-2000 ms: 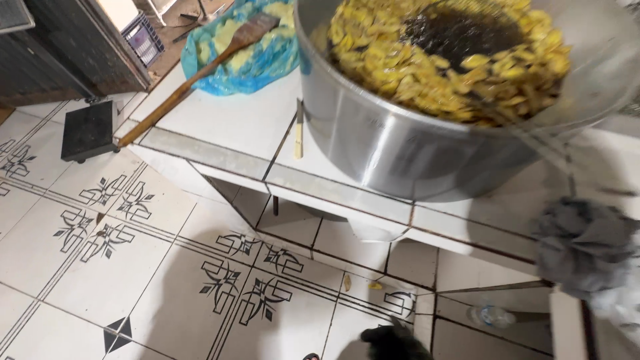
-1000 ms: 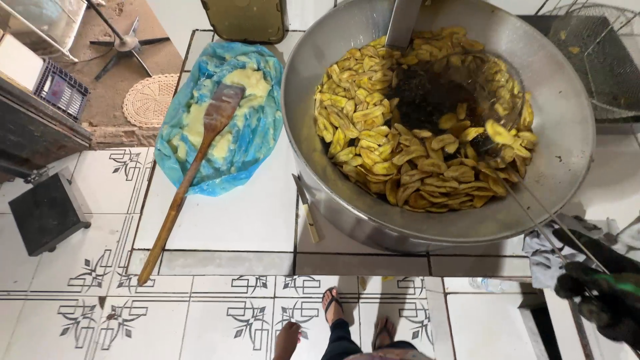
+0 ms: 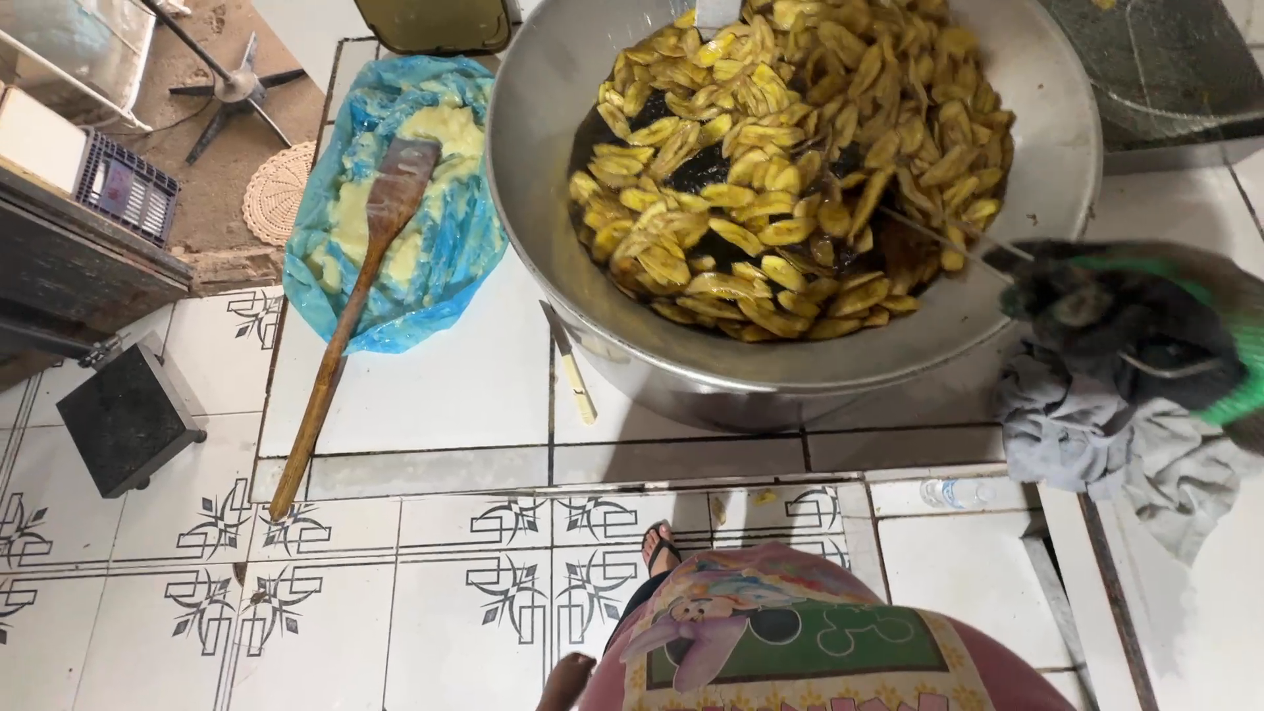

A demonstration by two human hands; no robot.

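My right hand (image 3: pixel 1106 326), in a black and green glove, is closed on the thin metal handle (image 3: pixel 943 240) of a utensil whose far end lies hidden among the plantain slices. These yellow-brown plantain slices (image 3: pixel 770 197) float in dark oil in a large metal pan (image 3: pixel 533 188). Low in view, my left hand (image 3: pixel 568 681) hangs beside the apron (image 3: pixel 790 642), partly cut off; its fingers cannot be made out. Left of the pan, a wooden paddle (image 3: pixel 341 336) rests on a blue plastic bag (image 3: pixel 395 331) holding a pale yellow mass. A knife (image 3: pixel 570 365) lies between bag and pan.
A grey cloth (image 3: pixel 1076 434) lies on the counter under my right hand. A black scale-like platform (image 3: pixel 128 420) stands on the tiled floor (image 3: pixel 336 632) at left. Behind the bag is a metal tin (image 3: pixel 434 25); a dark tray (image 3: pixel 1165 59) sits at the back right.
The slices have shifted, with more heaped at the pan's right and dark oil showing at its left. My gloved right hand has moved up towards the rim since one second ago.
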